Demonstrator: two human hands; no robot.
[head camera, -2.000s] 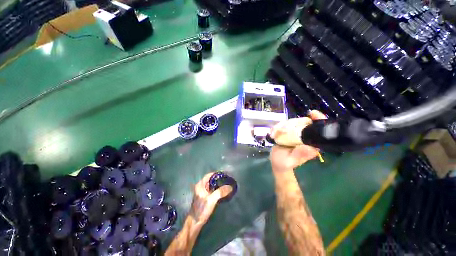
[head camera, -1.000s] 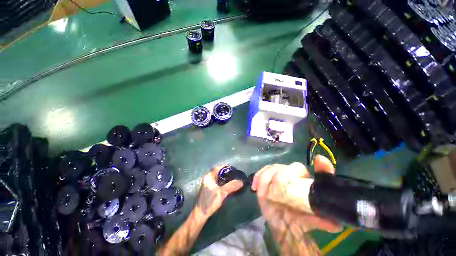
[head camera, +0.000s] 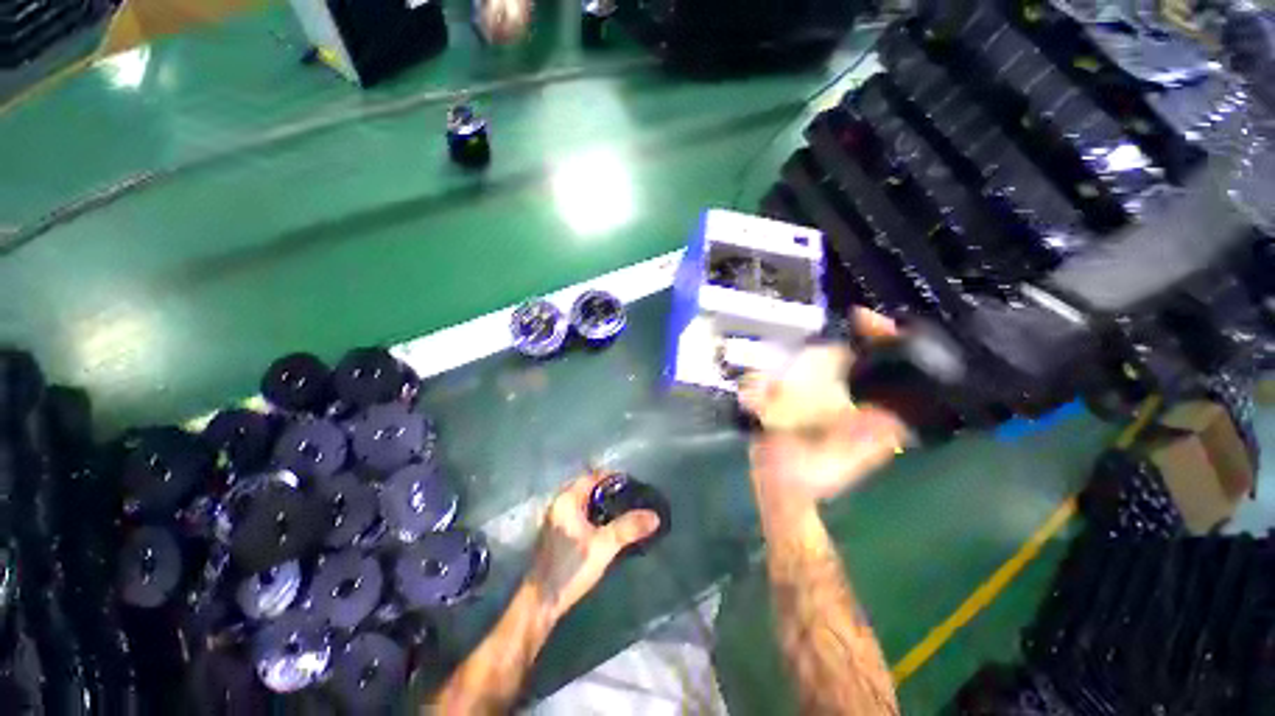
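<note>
My left hand (head camera: 585, 539) holds a short black round housing (head camera: 642, 515) above the dark green work area, thumb across its near side. My right hand (head camera: 814, 420) is blurred at the front ledge of the white and blue screw feeder (head camera: 755, 297). It grips the black electric screwdriver (head camera: 909, 375), also blurred, lying sideways with its line to the right. The driver tip cannot be made out. Metal bits lie in the feeder's open top. Two shiny-topped round units (head camera: 540, 327) stand side by side left of the feeder, at the white strip.
Black discs (head camera: 343, 511) are heaped at left. Black blister trays (head camera: 965, 210) are stacked at right, more at lower right. One unit (head camera: 469, 137) stands on the green belt. Another person's hand (head camera: 503, 17) shows at the top edge. A cardboard box (head camera: 1203, 462) is at right.
The right hand and screwdriver have moved from beside the left hand's housing up to the feeder. Of two units beyond the strip, one now shows, further left. A person's hand has appeared at the top.
</note>
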